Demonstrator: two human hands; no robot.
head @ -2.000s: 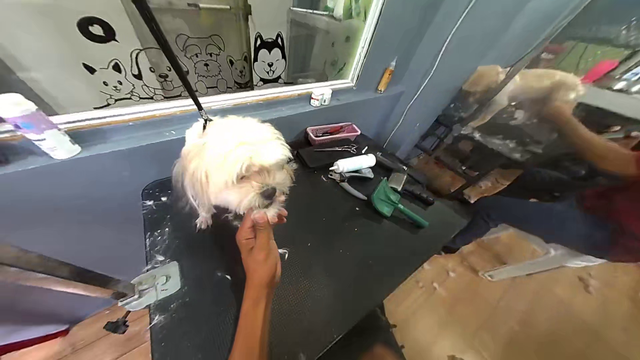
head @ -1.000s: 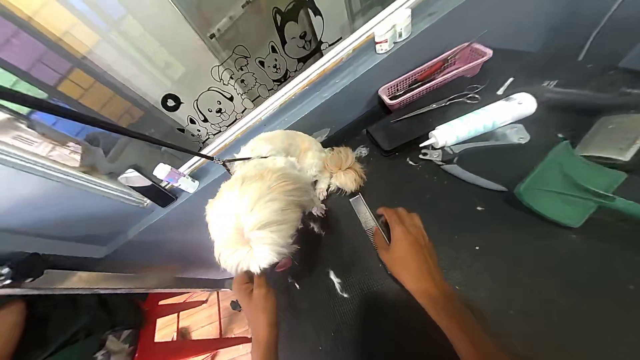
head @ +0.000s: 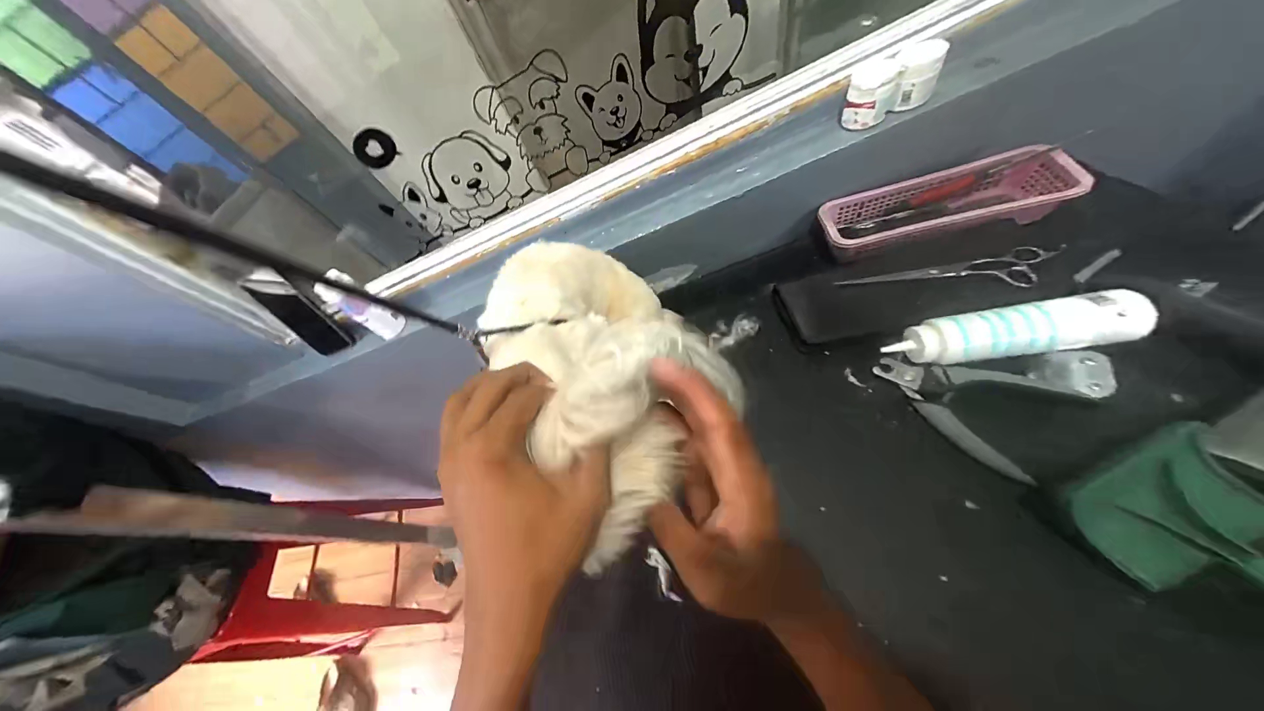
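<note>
A small cream-coloured dog (head: 583,296) is on the black grooming table (head: 839,592), with a thin dark tether (head: 217,242) running to its neck. My left hand (head: 518,464) grips the fur on the left side of its head, thumb pressed in. On the other side my right hand (head: 721,504) has its fingers curled and apart against the fur; nothing shows between them. The dog's face is not visible. A pair of scissors (head: 958,269) rests on a black case (head: 839,311), right of the dog, beside a white squeeze bottle (head: 1037,326) and nail clippers (head: 987,380).
A pink plastic basket (head: 958,202) with tools stands by the wall. A green slicker brush (head: 1165,509) lies at the right. Small white bottles (head: 894,84) stand on the window ledge. A metal bar (head: 227,518) and a red stool (head: 286,617) are at the left.
My right hand has moved from the table, where it held a metal comb, to the dog's fur; the comb is no longer visible. My left hand is now higher on the dog's head.
</note>
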